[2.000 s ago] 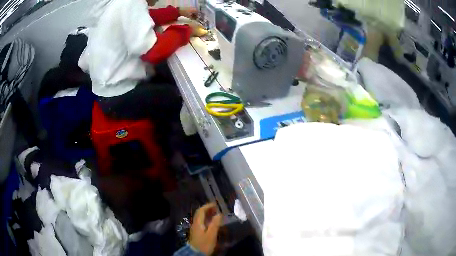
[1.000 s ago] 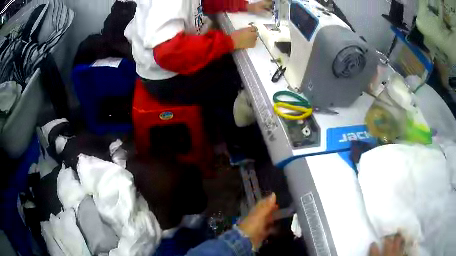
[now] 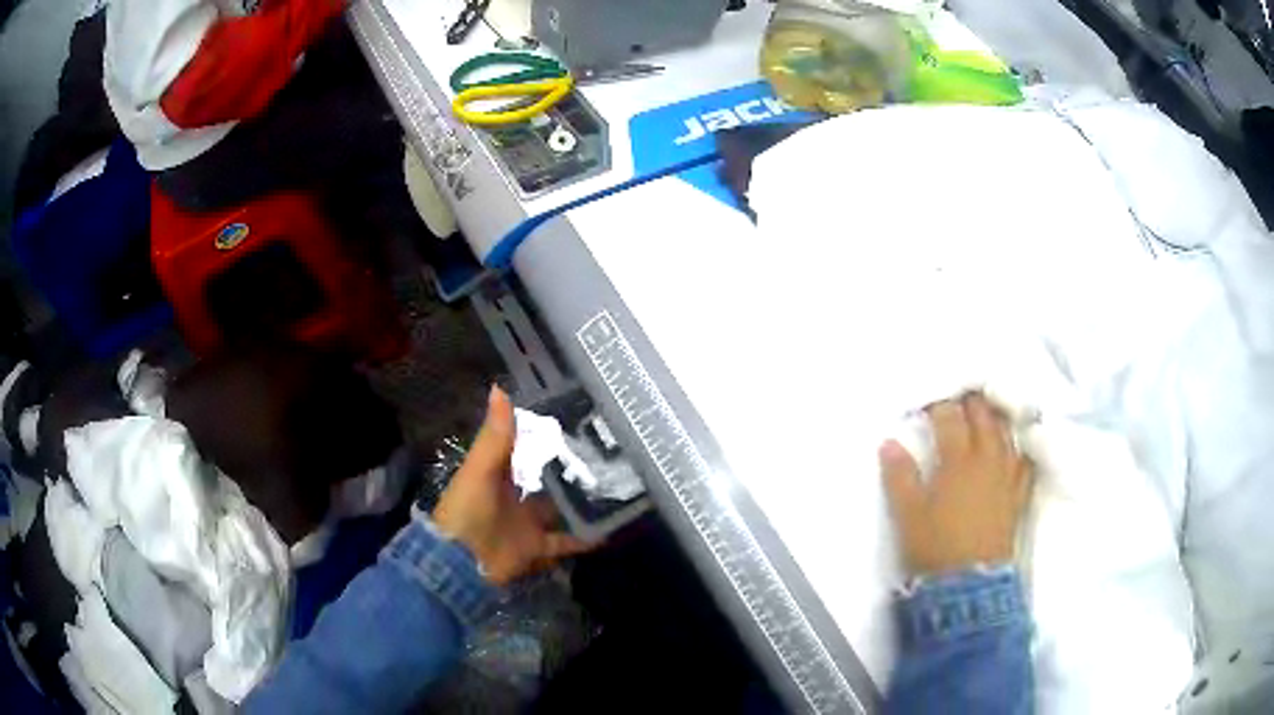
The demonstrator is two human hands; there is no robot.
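Observation:
The white padded garment panel [image 3: 866,279] lies over the table's right side. My right hand [image 3: 964,489] rests palm down on it, fingers slightly spread, gripping nothing visible. My left hand [image 3: 496,496] is below the table's left edge, at a dark tray [image 3: 608,524] with grey and white bits. Its thumb points up beside a crumpled white scrap [image 3: 538,450]. Its other fingers are partly hidden at the tray's lower side, so whether it grips the scrap or the tray is unclear.
Green and yellow-handled scissors [image 3: 510,91] lie by a parts tray [image 3: 559,147] at the back. A ruler strip [image 3: 699,496] runs along the table edge. A red stool [image 3: 259,266], a seated person's sleeve and a cloth pile [image 3: 175,503] are left.
The view has shifted right and down onto the nearer table. My left hand has reached the tray under the edge. My right hand, barely in view before, now shows fully on the white panel.

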